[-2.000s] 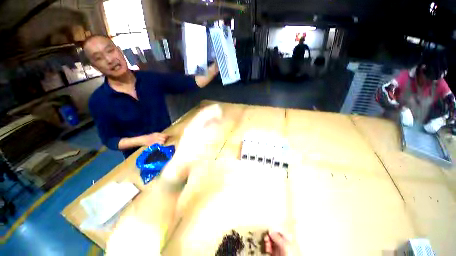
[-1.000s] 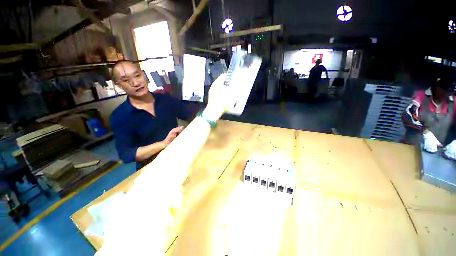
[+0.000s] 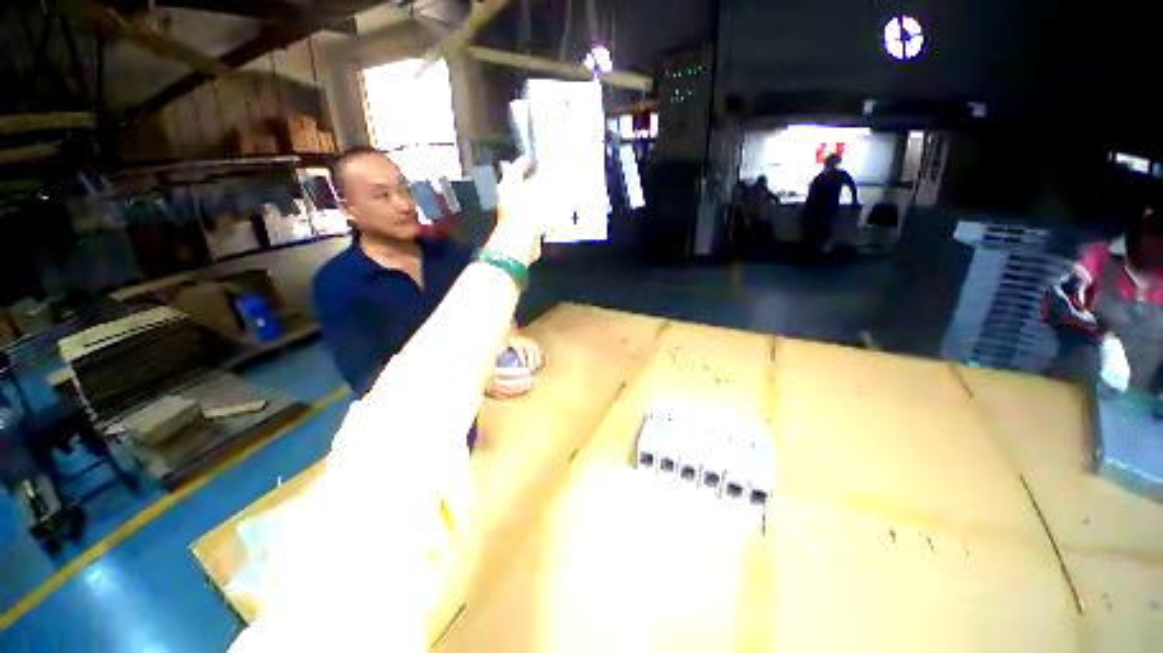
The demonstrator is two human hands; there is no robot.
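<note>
My left hand (image 3: 515,204), bare with a green wristband, is raised at upper centre. It is closed on the lower left side of a pale metal housing (image 3: 570,160), held upright in the air; its broad face is overexposed. My right hand is out of the picture. A row of several grey housings (image 3: 704,457) stands side by side on the cardboard-covered table (image 3: 880,447), square openings facing me. My stretched left arm hides part of the table's left side.
A person in dark blue (image 3: 395,262) stands at the table's far left edge, one hand by a small, unclear item. Whitish sheets (image 3: 259,542) lie at the left table edge. A gloved person is at far right by a flat panel (image 3: 1133,440); stacked ribbed parts (image 3: 1001,293) stand beyond.
My left hand has risen and now holds the housing more upright. My right hand, seen near the dark bits earlier, has left view. The person in blue no longer holds up the slotted part.
</note>
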